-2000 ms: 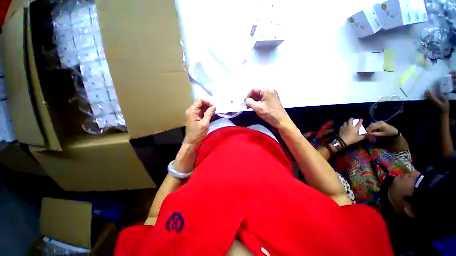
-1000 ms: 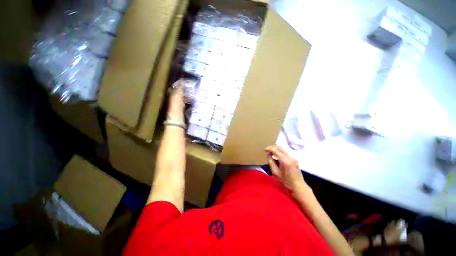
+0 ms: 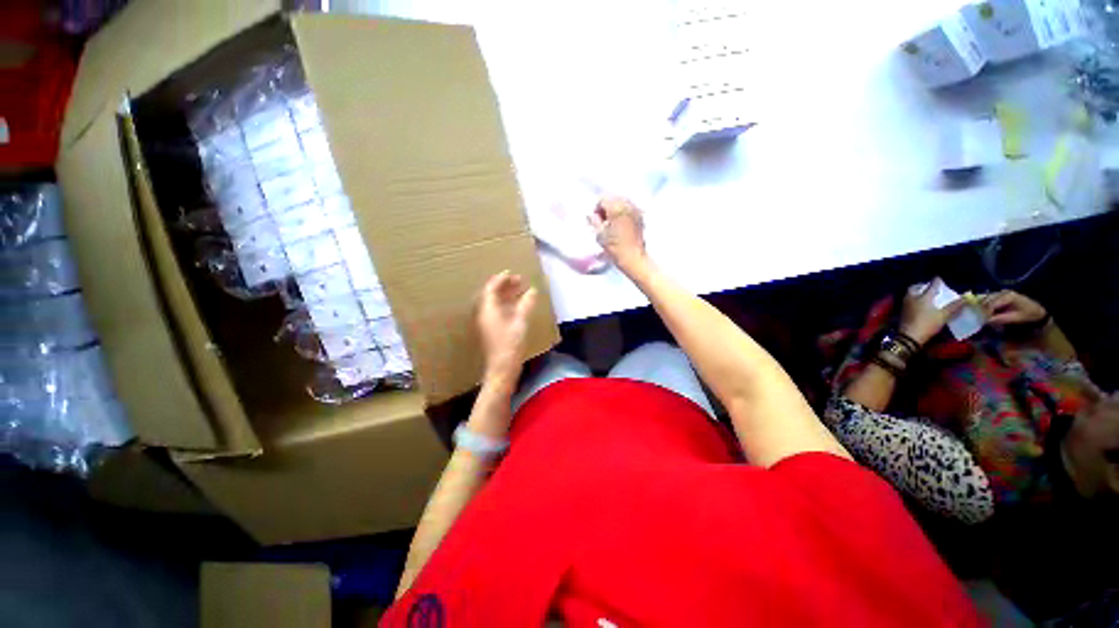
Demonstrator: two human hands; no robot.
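My right hand [image 3: 620, 231] is over the front edge of the white table, fingertips pinched together beside a thin clear or pale sheet [image 3: 574, 239] lying at the table edge. Whether something small is between the fingertips cannot be told. My left hand [image 3: 504, 309] is in front of the carton's right flap, fingers apart, with nothing visible in it. The large brown carton [image 3: 423, 184] stands open at the left. Wrapped bundles of white boxes [image 3: 295, 221] lie inside it in rows under crinkled clear plastic.
White product boxes [image 3: 712, 119] stand in a row on the table [image 3: 810, 221]; more [image 3: 1025, 27] stand at the far right. A seated coworker [image 3: 982, 368] at the right holds a white item. Plastic-wrapped boxes [image 3: 55, 356] are at the far left. A smaller carton [image 3: 264, 597] is at lower left.
My left hand has come out of the carton and moved right, in front of its flap. My right hand is now over the sheet at the table edge. The view has turned back toward the table.
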